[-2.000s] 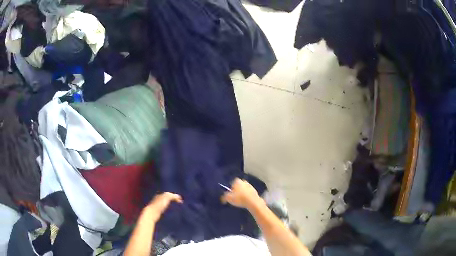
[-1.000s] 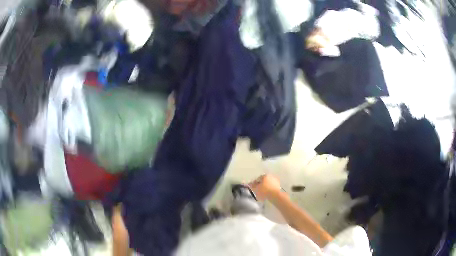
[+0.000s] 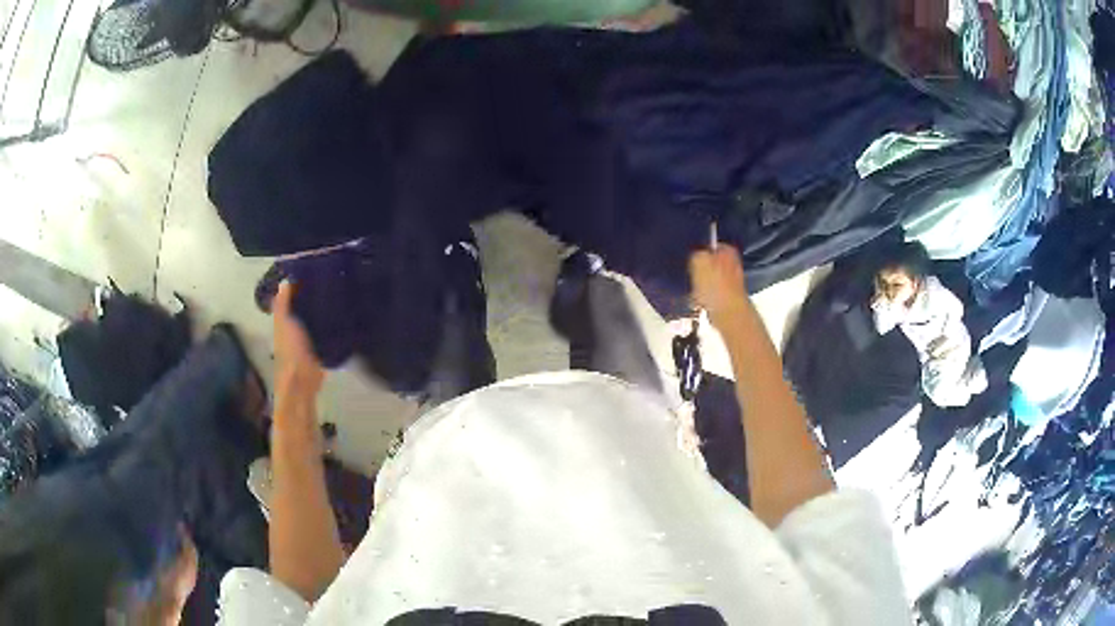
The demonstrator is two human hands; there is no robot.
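Observation:
Navy fabric (image 3: 734, 135) lies in a long spread across the floor in front of me. A darker navy part (image 3: 294, 159) reaches left, and a fold (image 3: 355, 312) hangs below it. My left hand (image 3: 291, 333) grips the edge of this fold at the left. My right hand (image 3: 718, 279) is closed around scissors, over the lower right edge of the navy fabric. Only a thin pale blade (image 3: 713, 232) shows beyond the fist; the handles are hidden.
A person in white (image 3: 935, 336) is at the right. Part of another person's arm (image 3: 177, 581) shows at bottom left. A dark shoe (image 3: 147, 34) is at top left. A dark fabric heap (image 3: 135, 489) lies at lower left, and mixed cloth pieces (image 3: 1052, 355) lie far right. A green bundle (image 3: 550, 12) is at the top.
The view has turned, so the navy fabric now runs across instead of away from me. My left hand has come into view on the fabric's edge; my right hand is now over the fabric.

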